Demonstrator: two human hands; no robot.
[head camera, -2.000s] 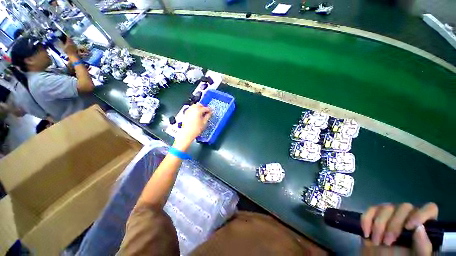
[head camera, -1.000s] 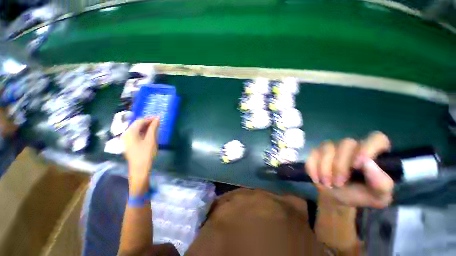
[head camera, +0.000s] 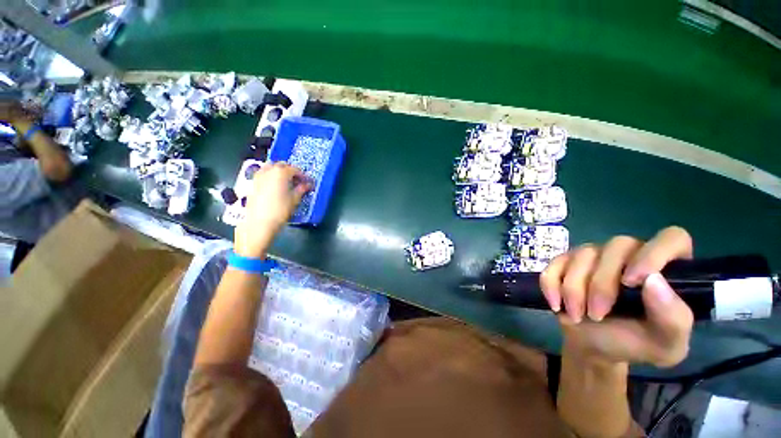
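My left hand (head camera: 272, 204), with a blue wrist band, is at the blue screw bin (head camera: 330, 184), its fingertips over the silvery screws; whether it pinches a screw cannot be told. My right hand (head camera: 621, 295) grips the black electric screwdriver (head camera: 695, 287), held level with its thin bit pointing left. One plug inner assembly (head camera: 430, 251) lies alone on the dark green bench between the bin and the bit. More assemblies (head camera: 538, 205) lie in two rows to its right; the nearest is partly hidden behind the screwdriver.
A white strip with dark openings (head camera: 247, 178) lies left of the bin. A pile of white parts (head camera: 167, 184) is farther left. A green conveyor (head camera: 411, 51) runs behind a pale rail. A cardboard box (head camera: 94, 299) and clear plastic tray (head camera: 312, 342) are below the bench edge. Another person's arm shows at left.
The camera view has turned and shifted. My right hand has raised the screwdriver and brought its tip left, off the row of assemblies. My left hand stays at the blue bin.
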